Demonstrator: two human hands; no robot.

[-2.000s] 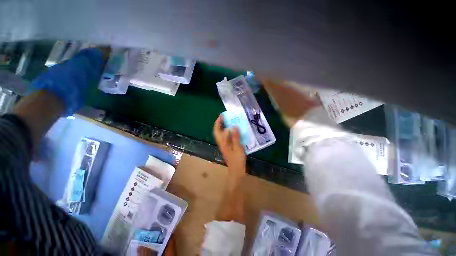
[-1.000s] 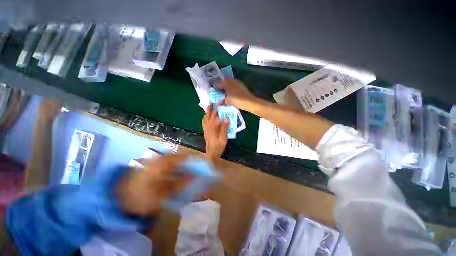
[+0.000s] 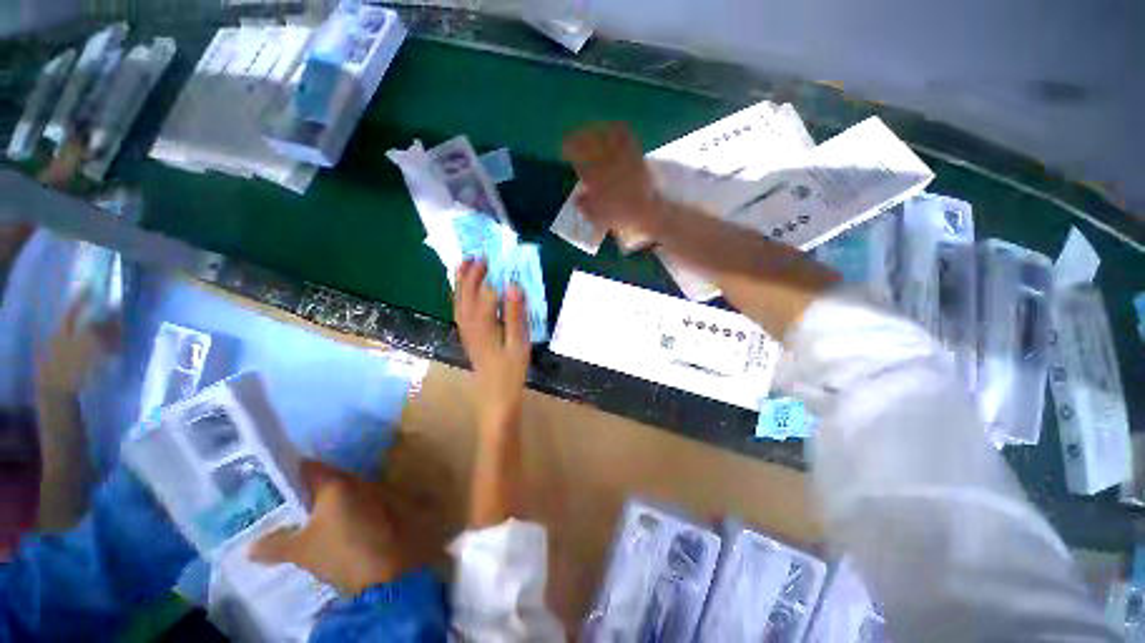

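My left hand (image 3: 494, 329), in a white sleeve, holds light-blue inserts (image 3: 517, 279) between its fingers, over a blister tray (image 3: 465, 182) on the green belt. The tray lies at a slant with clear crinkled plastic at its left side; a small blue piece shows at its upper right. My right hand (image 3: 613, 182) is blurred above the belt, right of the tray, beside white retail boxes (image 3: 741, 151). Its fingertips are unclear, so I cannot tell whether it holds anything. Another white box (image 3: 666, 339) lies below it along the belt's near edge.
Trays stand side by side on the belt (image 3: 345, 232) at right (image 3: 1015, 333) and upper left. A blue insert (image 3: 785, 418) lies by my right sleeve. More trays (image 3: 659, 572) lie on the tan bench. A neighbour's hands in blue sleeves hold a tray (image 3: 220, 465) at lower left.
The tray and my left hand have moved left in view. My right hand has left the tray and moved up and right towards the boxes. The neighbour's blurred hand has moved left and now holds a tray.
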